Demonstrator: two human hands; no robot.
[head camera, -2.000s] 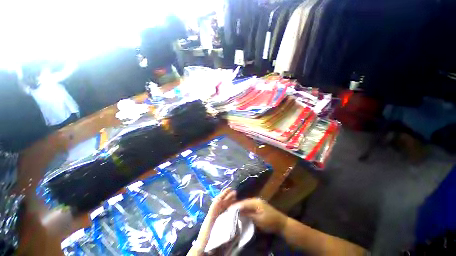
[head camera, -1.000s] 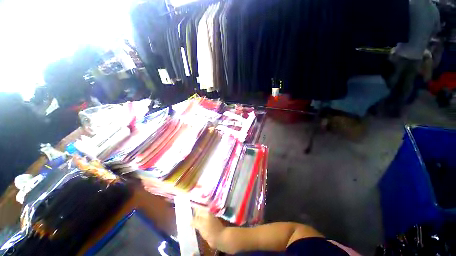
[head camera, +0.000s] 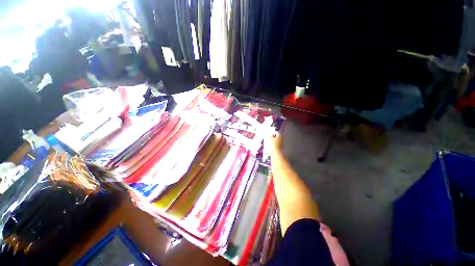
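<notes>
My right hand (head camera: 272, 139) reaches to the far right edge of the stacked bags with red bands (head camera: 229, 192). It is small and blurred, at a white paper-like piece (head camera: 266, 125); I cannot tell whether it grips it. The bags lie in overlapping rows of red, white and tan. My left hand is not in view. A blue-edged bagged garment (head camera: 117, 250) shows at the bottom left, cut off by the frame.
Dark shiny bagged stacks (head camera: 57, 213) stand at the left. Crumpled clear plastic (head camera: 86, 101) and a small black bundle (head camera: 156, 98) lie at the back. Hanging garments (head camera: 291, 47) are behind the table. A blue bin (head camera: 422, 208) stands on the floor at the right.
The view has swung right, away from the row of blue-edged bags. My right hand has moved from the near edge of the red-banded stacks to their far edge. My left hand has left the view.
</notes>
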